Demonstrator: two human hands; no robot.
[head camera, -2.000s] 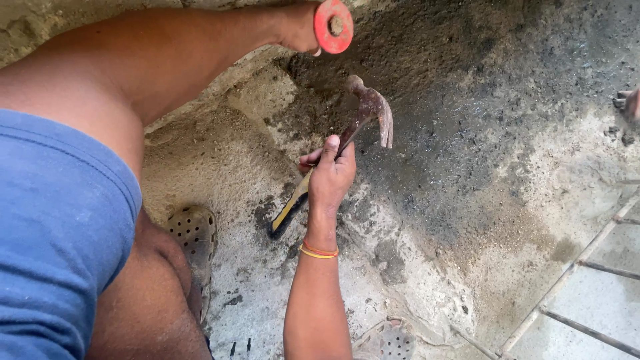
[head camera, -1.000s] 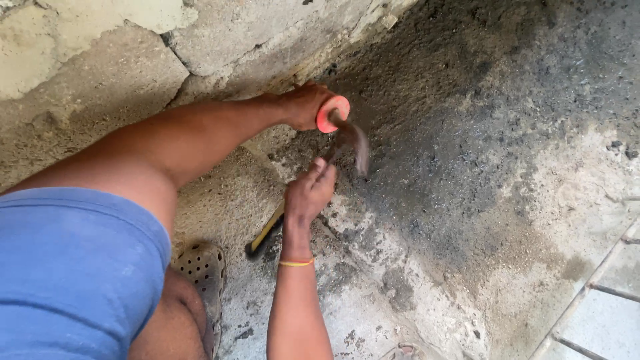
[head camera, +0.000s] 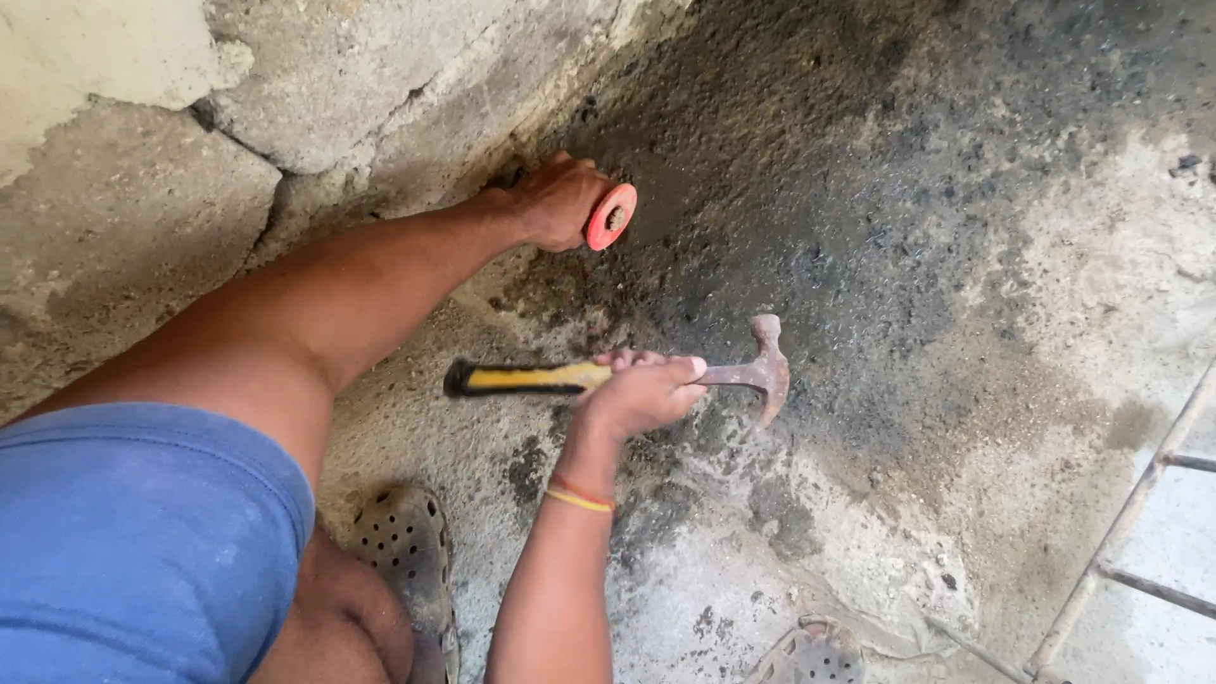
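Note:
My left hand is closed around a hand chisel with a round red guard; the guard faces up and the worn metal striking end shows in its centre. The chisel's shaft and tip are hidden behind the hand, close to the foot of the rough wall. Below and to the right, my right hand grips a claw hammer partway along its yellow and black handle. The hammer lies nearly level across the view, its rusty head to the right, apart from the chisel. Red and yellow bands circle my right wrist.
A cracked, rough wall runs along the upper left. Dark, gritty rubble covers the concrete floor. Perforated clogs are on my feet, one partly cut off at the bottom. A metal bar frame lies at the lower right.
A second ago the hammer head was at the red guard; now it is apart from it, and the handle has turned to nearly level. The view has shifted.

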